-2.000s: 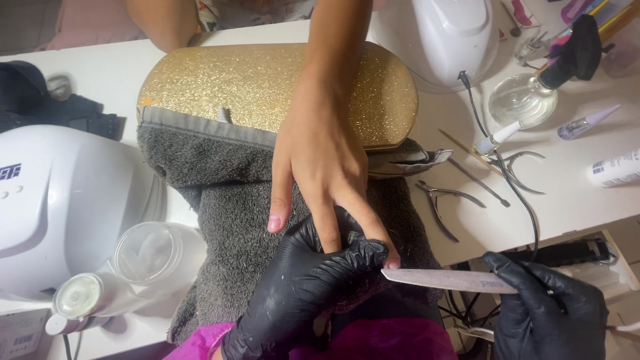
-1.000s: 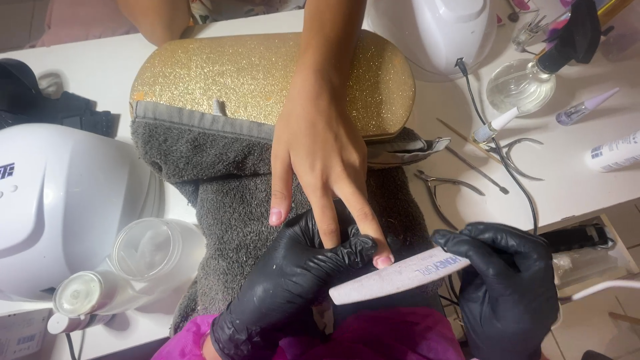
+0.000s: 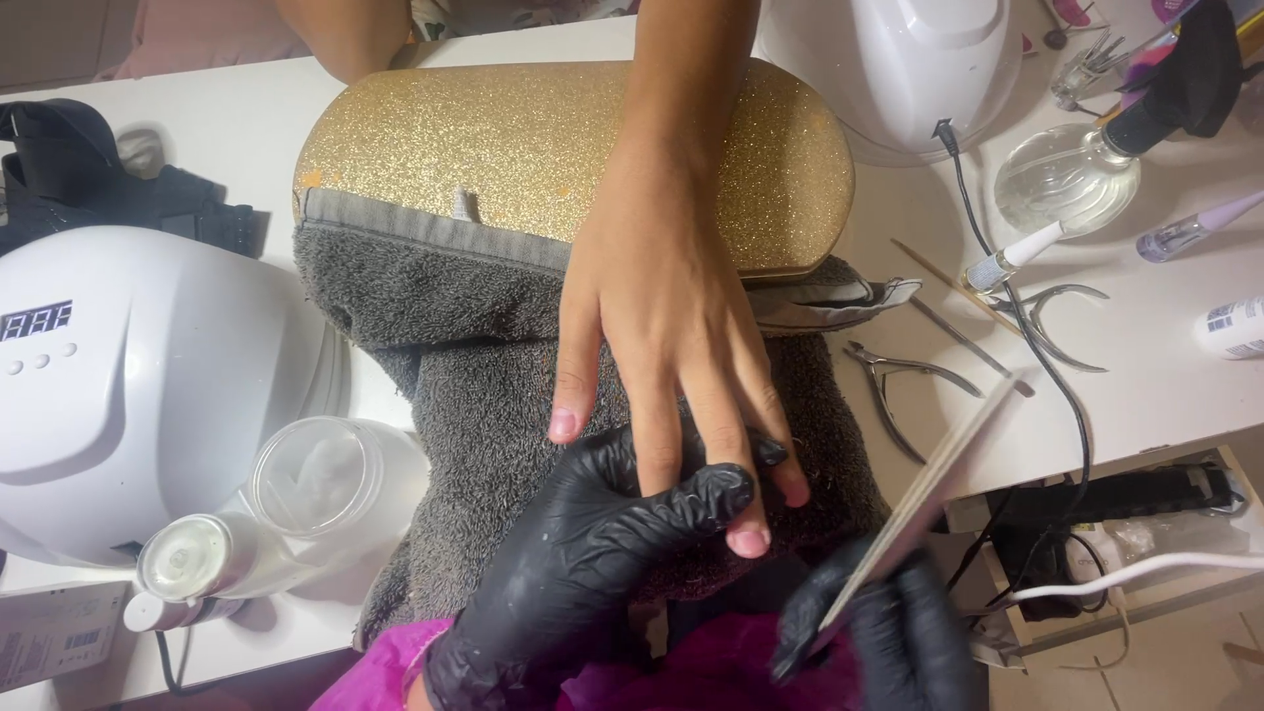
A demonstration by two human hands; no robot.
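My left hand (image 3: 583, 543), in a black glove, holds the fingers of another person's hand (image 3: 662, 296), its thumb across a finger close to the nail. That person's hand lies palm down, fingers pointing toward me, over a dark grey towel (image 3: 494, 434). The forearm rests across a gold glitter armrest (image 3: 474, 128). My right hand (image 3: 879, 622), also gloved in black and partly blurred, grips a nail file (image 3: 923, 494) by its lower end. The file stands tilted, its edge toward the camera, right of the fingertips and apart from them.
White nail lamps (image 3: 148, 375) stand left and at the upper right. Clear plastic containers (image 3: 316, 479) are beside the towel. On the right lie cuticle nippers (image 3: 904, 385), a thin metal tool (image 3: 963, 341), a black cable and a polish bottle (image 3: 1012, 259). An open drawer (image 3: 1116, 583) holds several things.
The file has come away from the fingertip and turned from nearly level to a steep slant, edge-on. My left hand still holds the other person's fingers.
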